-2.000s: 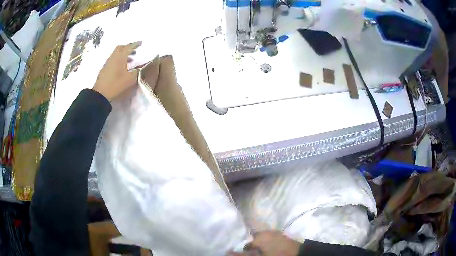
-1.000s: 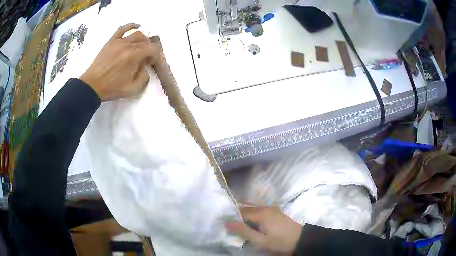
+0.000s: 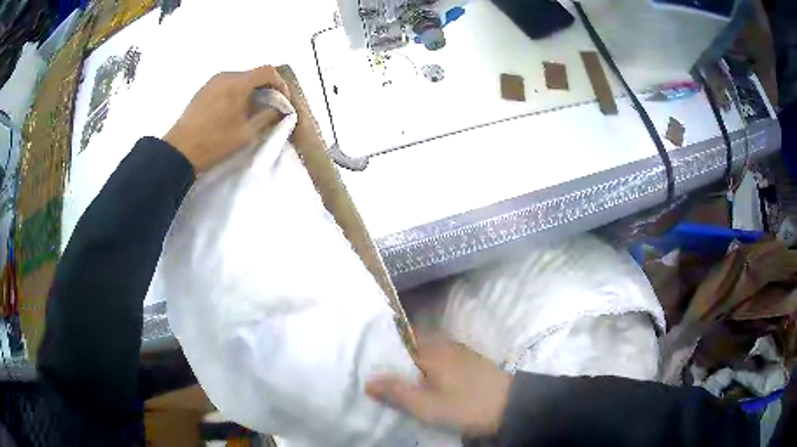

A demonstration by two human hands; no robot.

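Note:
White fabric [image 3: 262, 288] hangs from the table's front edge over the lap, with a narrow brown panel [image 3: 349, 218] showing along its right edge. My left hand [image 3: 232, 118] grips the top end of the fabric left of the machine bed. My right hand [image 3: 450, 384] is blurred and lies on the lower right edge of the fabric; whether it grips cannot be told. The presser foot and needle area [image 3: 380, 52] of the sewing machine is at the top, away from the fabric.
Brown fabric patches [image 3: 555, 76] lie on the machine bed beside a black piece [image 3: 533, 13]. Pink and blue snips [image 3: 675, 91] lie at the right. A grey edge ruler [image 3: 524, 209] runs along the table front. More white fabric [image 3: 559, 314] bulges below it. A blue crate [image 3: 708, 234] holds brown pieces.
The view has shifted, so the machine sits higher. My left hand has gone from spread beside the fabric to gripping its top end. My right hand has moved up along the edge.

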